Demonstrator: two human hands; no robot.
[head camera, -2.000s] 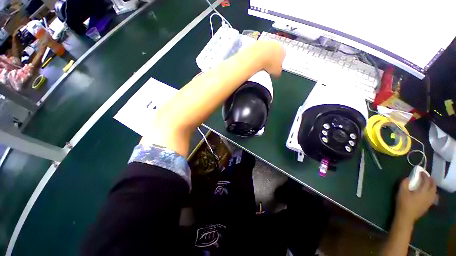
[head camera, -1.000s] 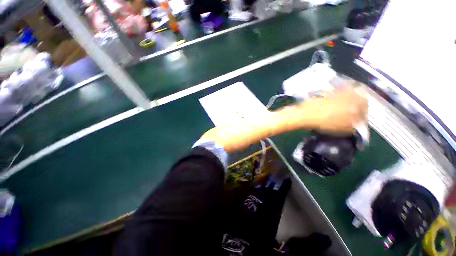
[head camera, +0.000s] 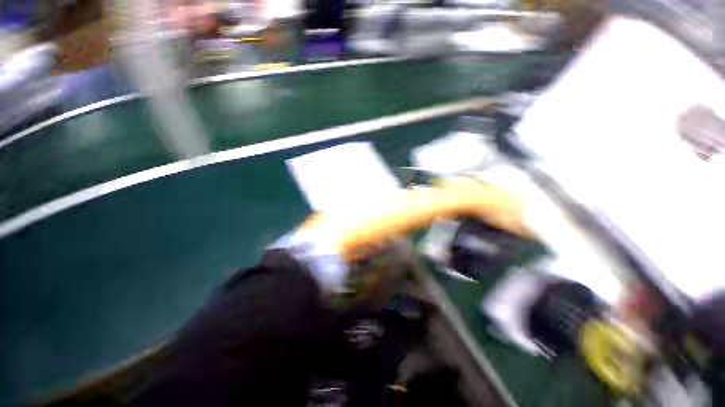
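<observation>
The view is strongly blurred. My left hand (head camera: 513, 208) reaches across the bench over the back of the nearer white-and-black dome camera (head camera: 478, 248); its fingers are smeared and I cannot tell whether they hold anything. A second dome camera (head camera: 563, 316) sits to the right of it, with its black ball toward the bench front. My right hand is not in view.
The large bright monitor (head camera: 636, 135) stands at the right and shows a small dark picture. A yellow tape roll (head camera: 610, 354) lies beside the second camera. A white sheet (head camera: 343, 173) lies left of my forearm. A white-edged green belt (head camera: 318, 99) runs behind.
The view has swung left and blurred. My right hand and the mouse have left the picture. A small dark picture now shows on the monitor. My left arm still reaches over the nearer camera.
</observation>
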